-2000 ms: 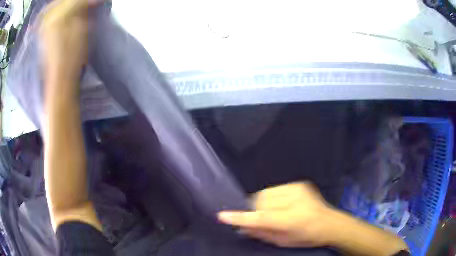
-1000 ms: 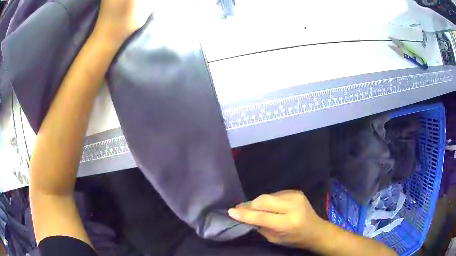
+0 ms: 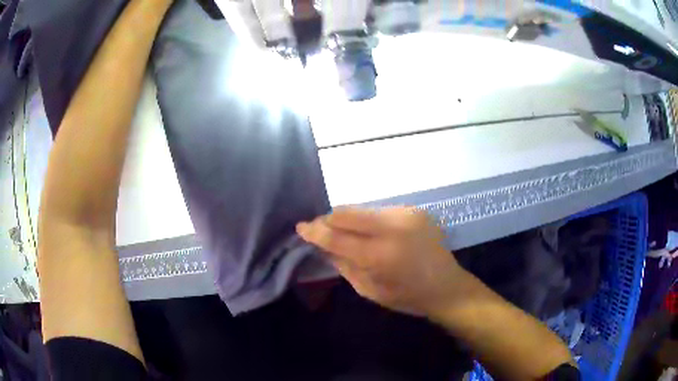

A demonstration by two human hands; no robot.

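A grey garment piece [image 3: 238,171] lies lengthwise over the white sewing table, its near end hanging over the front edge. My right hand [image 3: 379,253] pinches its right edge near that end. My left arm reaches forward along the left of the piece; the left hand is cut off by the top edge, so its fingers are not visible. The white sewing machine head [image 3: 476,30] is at the top, with its presser foot and needle area [image 3: 355,71] just right of the cloth. A bright light shines on the cloth there.
A ruler strip [image 3: 513,201] runs along the table's front edge. Thread snips [image 3: 602,132] lie on the table at right. A blue plastic basket [image 3: 621,275] with grey cloth and pale scraps is below right. More grey cloth [image 3: 63,45] is at upper left.
The machine head has come into view at the top. My right hand has moved up and left with the cloth's near end, from below the table edge to over it.
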